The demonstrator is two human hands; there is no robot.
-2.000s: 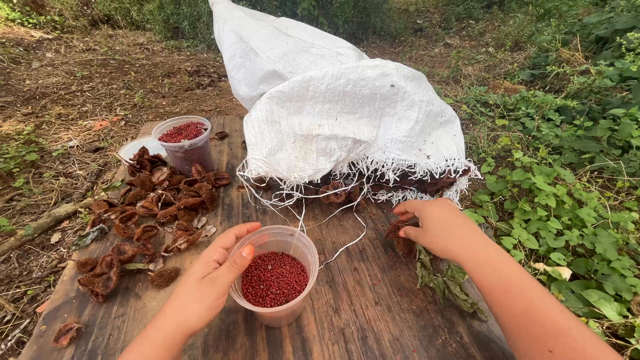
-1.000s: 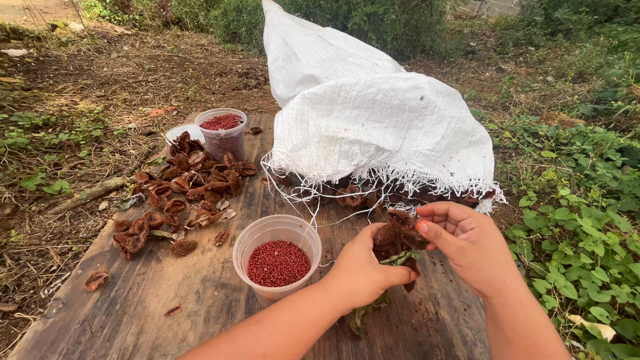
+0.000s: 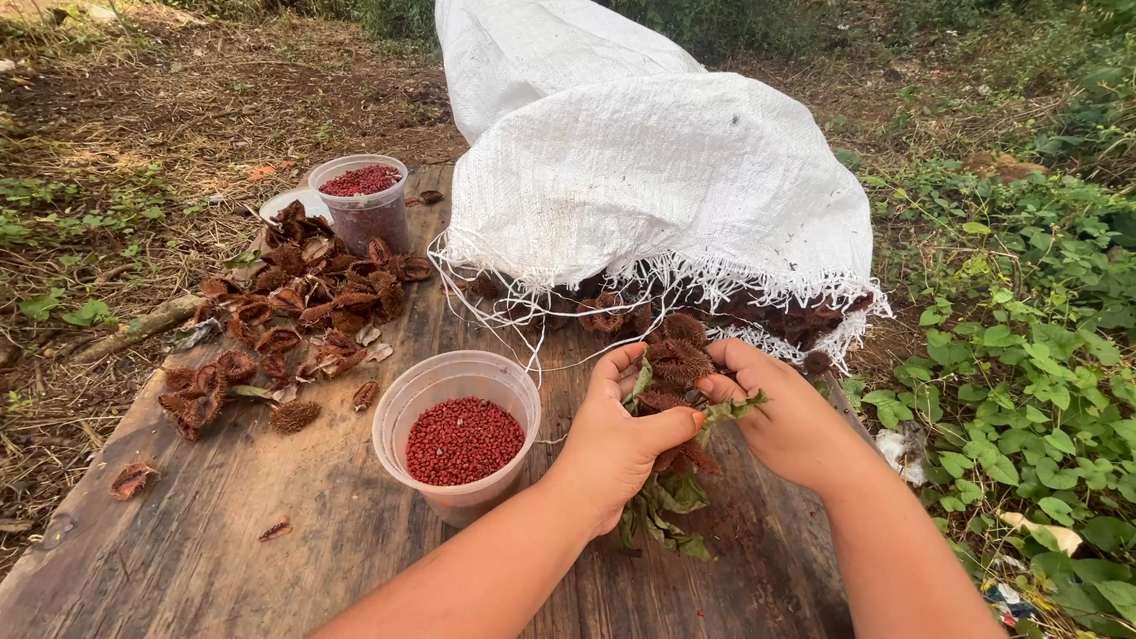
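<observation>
My left hand [image 3: 626,435] grips a cluster of spiny brown annatto pods [image 3: 676,364] with wilted green leaves [image 3: 670,506] hanging below it. The fingers of my right hand [image 3: 772,408] close on the same cluster from the right side. Left of my hands, a clear plastic tub [image 3: 390,426] stands on the wooden board, part filled with small red seeds [image 3: 464,441]. Behind the cluster, more brown pods [image 3: 612,315] lie partly hidden under the frayed mouth of a white woven sack [image 3: 657,177].
A pile of opened pod husks [image 3: 302,302] lies at the board's left. Behind it stand a second tub of red seeds [image 3: 382,222] and a white lid [image 3: 293,204]. Loose sack threads [image 3: 497,311] trail over the wooden board [image 3: 222,532]. Green vines [image 3: 1021,355] border the right side.
My left hand let go of the seed tub and moved right to the pod cluster. The cluster, low at the right two seconds ago, is now held up between both hands.
</observation>
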